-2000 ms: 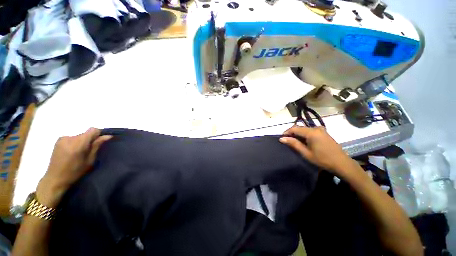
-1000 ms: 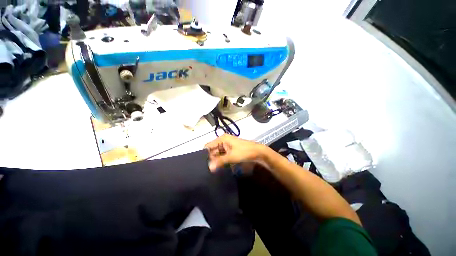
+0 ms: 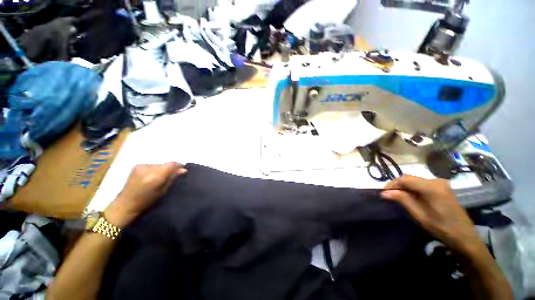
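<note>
A large black garment piece (image 3: 252, 217) is stretched by its top edge between my two hands, in front of the sewing machine (image 3: 375, 99). My left hand (image 3: 153, 183) pinches its upper left corner; a gold watch is on that wrist. My right hand (image 3: 423, 198) pinches its upper right end. A small white patch (image 3: 326, 256) shows in the dark cloth. The lower part of the cloth is cut off by the frame's bottom edge. The cloth is below and in front of the needle area, not under the presser foot.
Black-handled scissors (image 3: 384, 166) lie under the machine arm beside a white scrap (image 3: 346, 136). Grey-white and black panels (image 3: 149, 79) are heaped at the back left. A blue cloth bundle (image 3: 53, 99) and brown cardboard (image 3: 61, 170) are at left. Clear plastic wrap (image 3: 521, 234) is at right.
The view swung right, then back left, bringing my left hand into view again. Both hands still hold the black cloth's top edge, as two seconds ago.
</note>
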